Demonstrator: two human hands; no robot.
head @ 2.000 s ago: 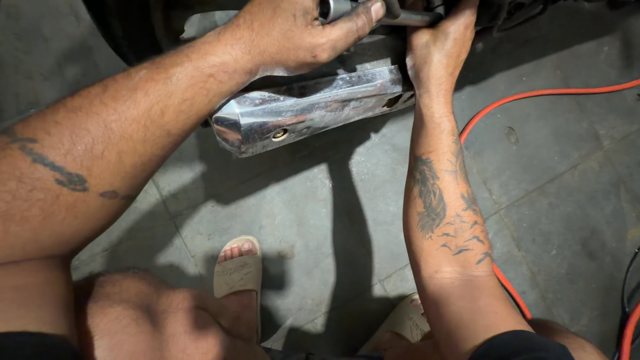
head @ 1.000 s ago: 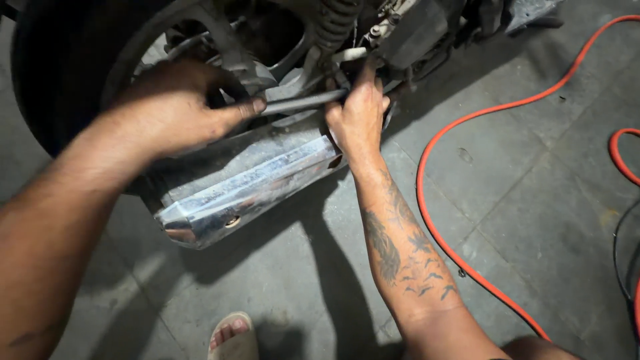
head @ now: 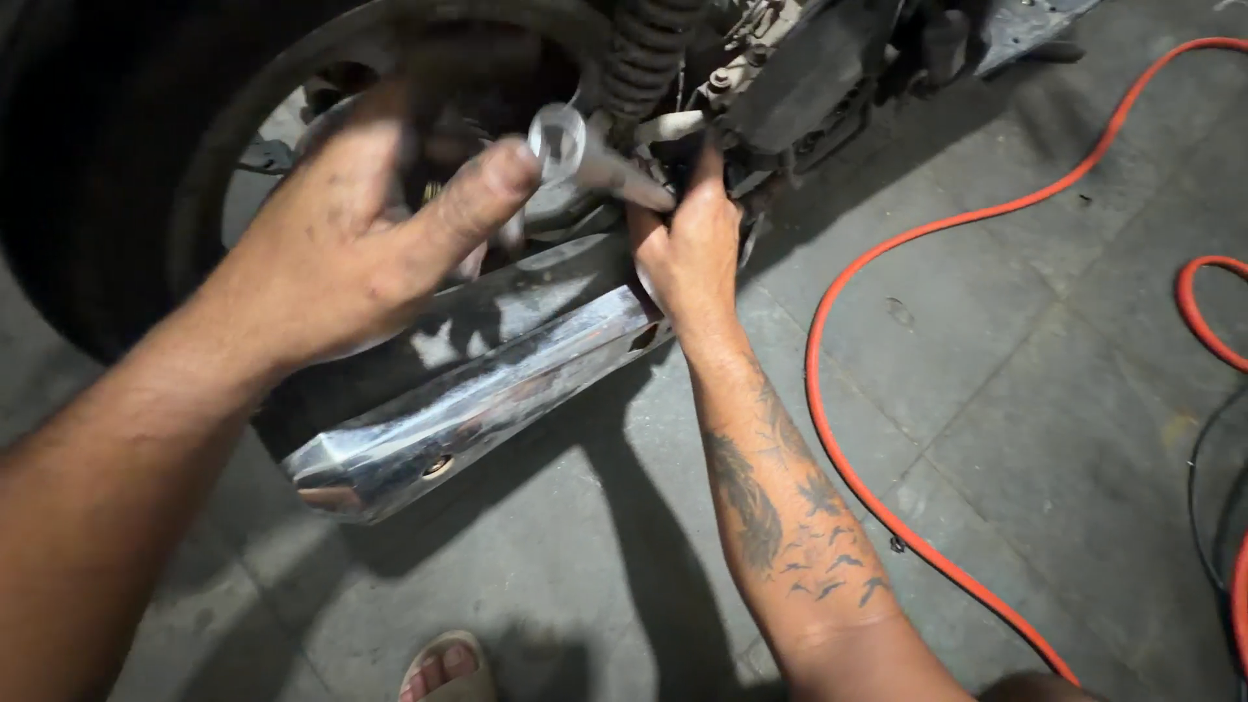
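Observation:
A metal wrench (head: 624, 179), blurred by motion, slants down to the right from its ring-shaped end. My right hand (head: 694, 239) closes around its lower end beside the motorcycle's engine (head: 804, 83); the fingertips are partly hidden. At the ring end, my left hand (head: 356, 249) has its fingers spread, with the thumb tip beside the ring; whether they touch is unclear. Below both hands lies the exhaust muffler with its chrome heat shield (head: 487, 390). Behind my left hand is the rear wheel (head: 205, 185), and a coil spring (head: 648, 58) rises above the wrench.
An orange-red hose (head: 829, 312) curves over the grey tiled floor (head: 985, 390) on the right, with another loop and a dark cable (head: 1191, 487) at the right edge. A sandalled foot (head: 448, 673) stands at the bottom.
My left hand has come off the wrench and opened, while my right hand stays at its other end. The ring end has swung up. The view has shifted since two seconds ago.

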